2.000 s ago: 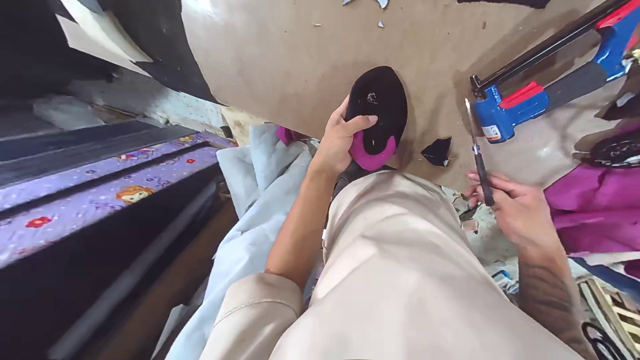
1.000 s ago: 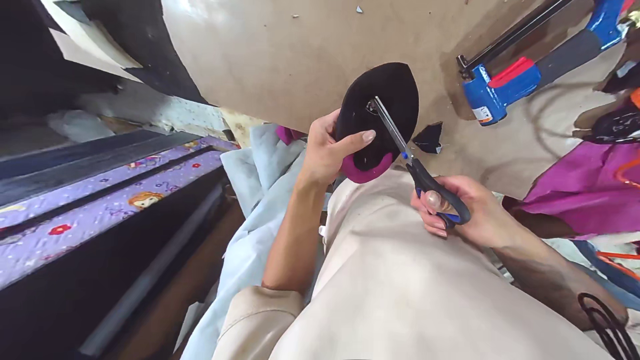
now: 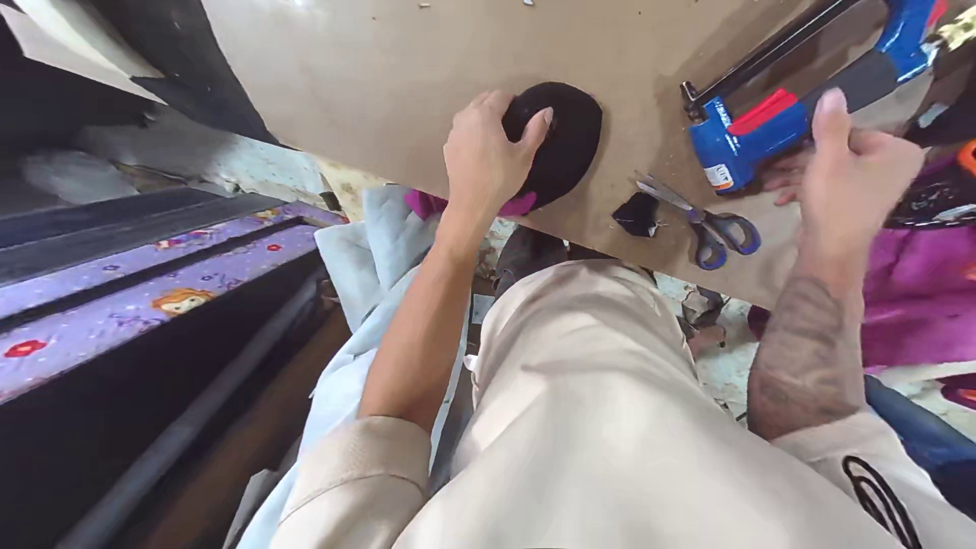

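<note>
My left hand (image 3: 488, 152) holds the left edge of a rounded black fabric piece (image 3: 568, 145), thumb on top, at the near edge of the board-topped table. Magenta material (image 3: 520, 204) shows at the piece's lower end. To the right, my right hand (image 3: 862, 171) is beside the dark grip of a blue pneumatic staple gun (image 3: 762, 145) with a red trigger and a long black bar; its fingers are partly hidden and blurred, so its hold is unclear. Scissors with dark blue-and-black handles (image 3: 720, 236) lie partly open on the table, next to a small black scrap (image 3: 639, 213).
Light blue fabric (image 3: 381, 282) hangs by the table edge at left, near purple printed fabric (image 3: 229, 286) over dark panels. Magenta cloth (image 3: 915, 297) and dark items lie at the right. Small scraps dot the brown table top (image 3: 381, 91).
The scissors, in my right hand a second ago, now lie on the table. My right hand has moved right to beside the staple gun. My left hand has kept the black piece.
</note>
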